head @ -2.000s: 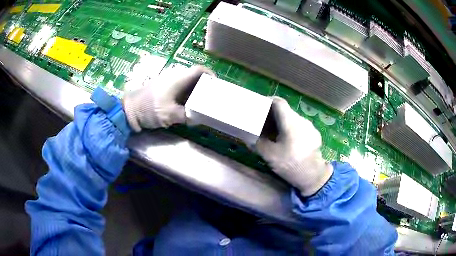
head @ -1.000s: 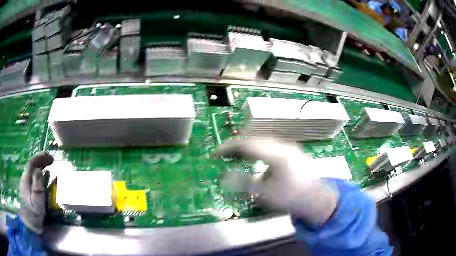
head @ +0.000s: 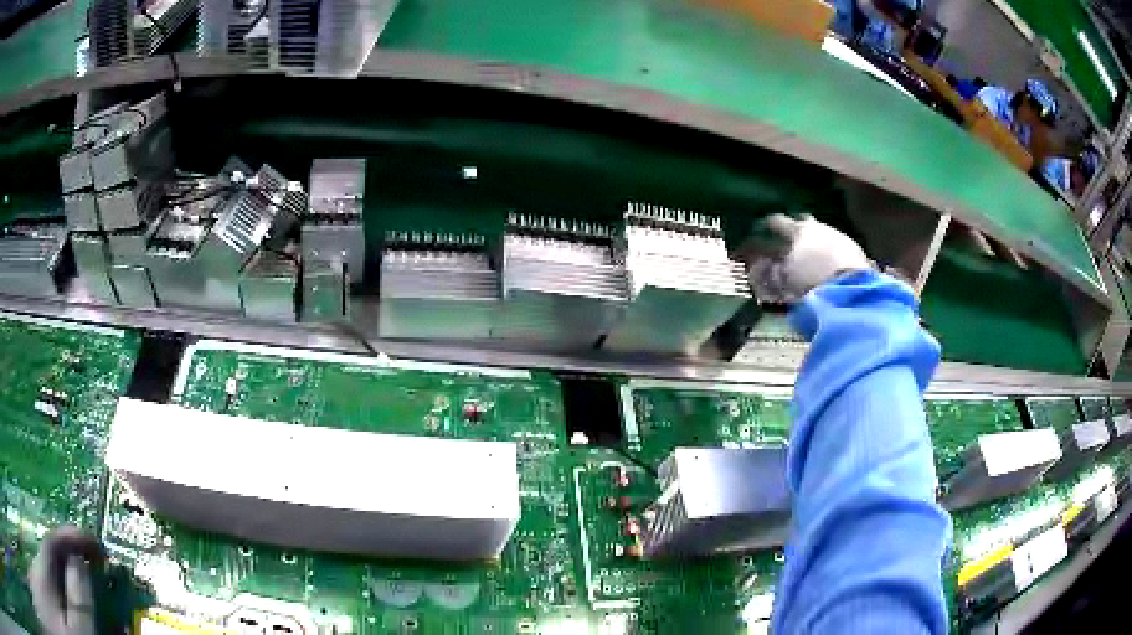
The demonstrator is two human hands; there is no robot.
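My right hand [head: 807, 261], in a white knit glove, reaches onto the shelf beside a row of finned heat sinks [head: 677, 285] with pins upward. Its fingers are bent at the right end of the row; whether they grip anything is hidden. My left hand [head: 65, 583] is small, dark and partly cut off at the lower left, over the board; its hold is unclear. A long heat sink [head: 310, 478] sits on the green circuit board [head: 521, 409]. A second large heat sink [head: 726, 490] stands to the right, partly behind my right sleeve.
More heat sinks [head: 118, 186] are stacked at the shelf's left, and others stand on the upper shelf [head: 559, 62]. A metal rail [head: 497, 357] runs between shelf and boards. A yellow piece [head: 186, 624] shows at the bottom edge. People in blue are far off, upper right.
The view has tilted up to the shelf. My right hand has moved from over the boards to the shelved heat sinks. The small heat sink near my left hand is out of view.
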